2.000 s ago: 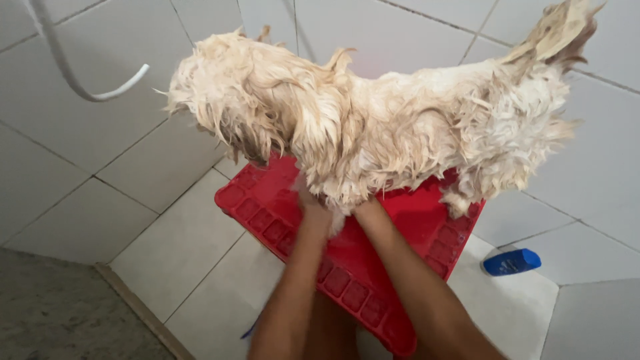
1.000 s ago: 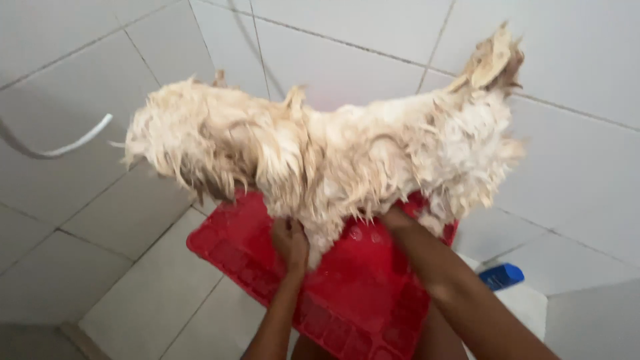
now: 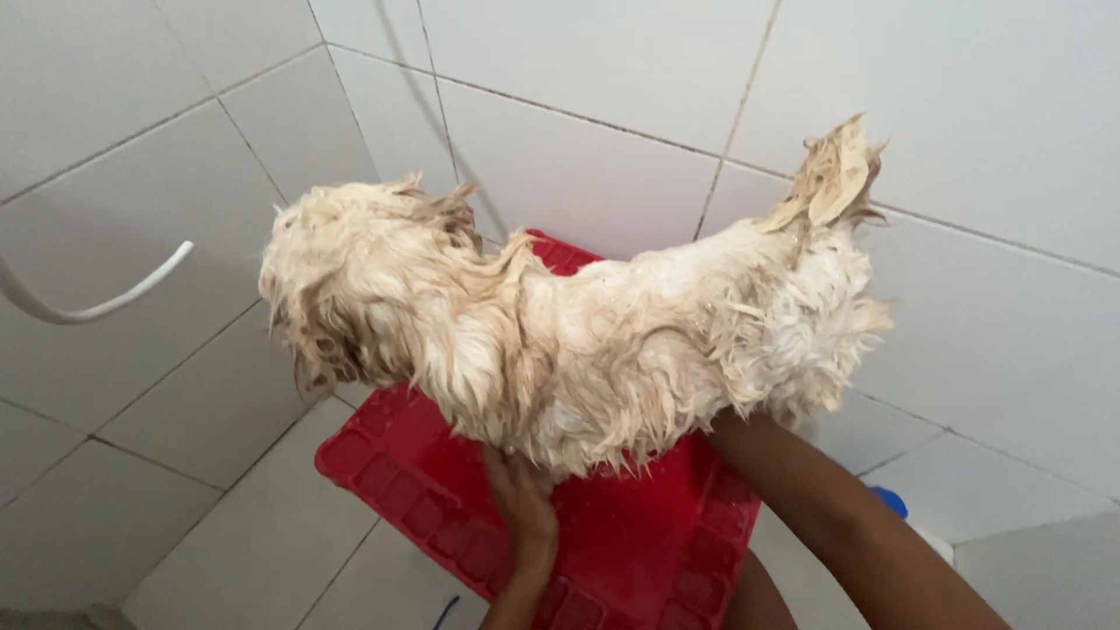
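A wet, long-haired cream dog [image 3: 612, 332] stands on a red plastic table [image 3: 630, 542], its head at the left and its tail raised at the right. My left hand [image 3: 523, 494] is against the fur at the dog's front underside, with the fingertips hidden in the coat. My right hand reaches under the belly near the hind legs. Fur covers that hand, so only the wrist and forearm show, and its grip cannot be seen.
Tiled walls [image 3: 542, 166] meet in a corner behind the dog. A white hose end [image 3: 140, 289] curves in at the left. A blue-capped bottle [image 3: 891, 501] is partly hidden behind my right forearm. Floor tiles [image 3: 254, 525] show at the lower left.
The dog's head has turned, and an ear now shows at its far side. My right hand has gone deeper beneath the belly, towards the hind legs. The view has shifted.
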